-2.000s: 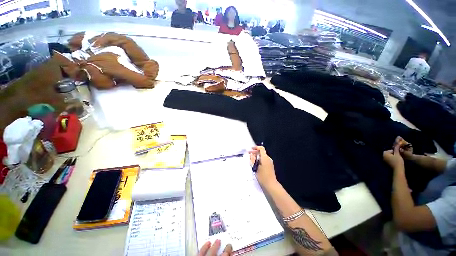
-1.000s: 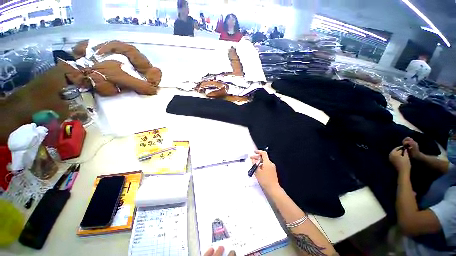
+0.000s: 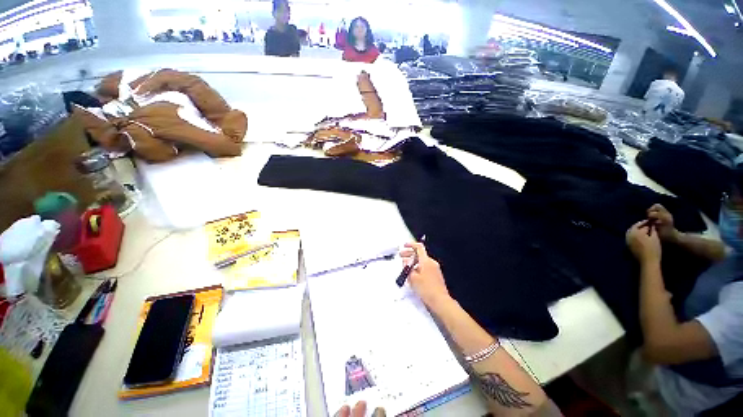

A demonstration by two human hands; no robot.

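My right hand [image 3: 424, 275] holds a slim dark pen [image 3: 405, 271] above the upper right part of the style sheets [image 3: 383, 326]. The top sheet is white with a small garment sketch [image 3: 357, 375] low on the left and coloured tabs along the bottom right edge. My left hand [image 3: 358, 410] is cut off by the bottom edge of the picture; only fingertips show, resting on the sheet's lower edge. The record pad [image 3: 259, 379] lies open to the left, its cover folded back. A black smartphone [image 3: 160, 339] lies on a yellow-orange book [image 3: 208, 326].
A black coat [image 3: 481, 236] lies right of the sheets. Another person's hands [image 3: 649, 232] work at dark garments on the right. Yellow books [image 3: 281, 273], a black case [image 3: 67, 370], a red block [image 3: 102, 239] and brown-and-white garments [image 3: 175, 122] lie left and behind. Two people stand at the back.
The view has shifted slightly. My right hand has stayed near the sheet's upper right, and the pen's tilt has changed a little. My left fingertips remain at the lower edge.
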